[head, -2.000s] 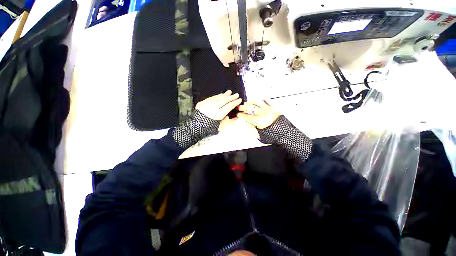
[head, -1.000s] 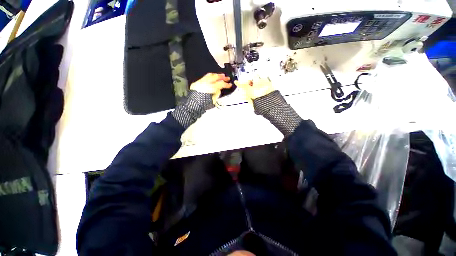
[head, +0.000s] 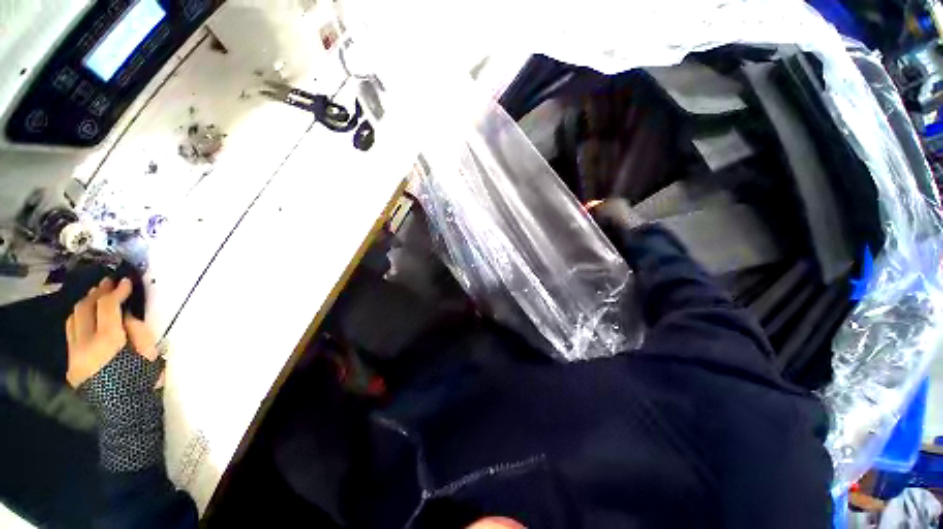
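Note:
My left hand (head: 98, 329) is at the far left, its fingers on a black fabric edge beside the presser foot area (head: 81, 236) of the sewing machine; the thumb is at the fabric's right side. The black padded panel (head: 31, 331) runs out of the left edge, with a blurred camouflage stripe (head: 47, 398). My right hand (head: 598, 208) reaches into a large plastic-lined heap of black pieces (head: 724, 222); only a small bit of skin shows, and the fingers and any hold are hidden.
Black-handled snips (head: 321, 106) lie on the white table (head: 259, 238). The machine's lit control panel (head: 122, 39) is top left. Clear plastic (head: 538, 238) hangs between the table edge and the heap. A blue bin (head: 902, 429) is at the lower right.
The view has swung to the right. My right hand has left the needle area and moved right into the heap of black pieces. My left hand remains at the fabric by the needle.

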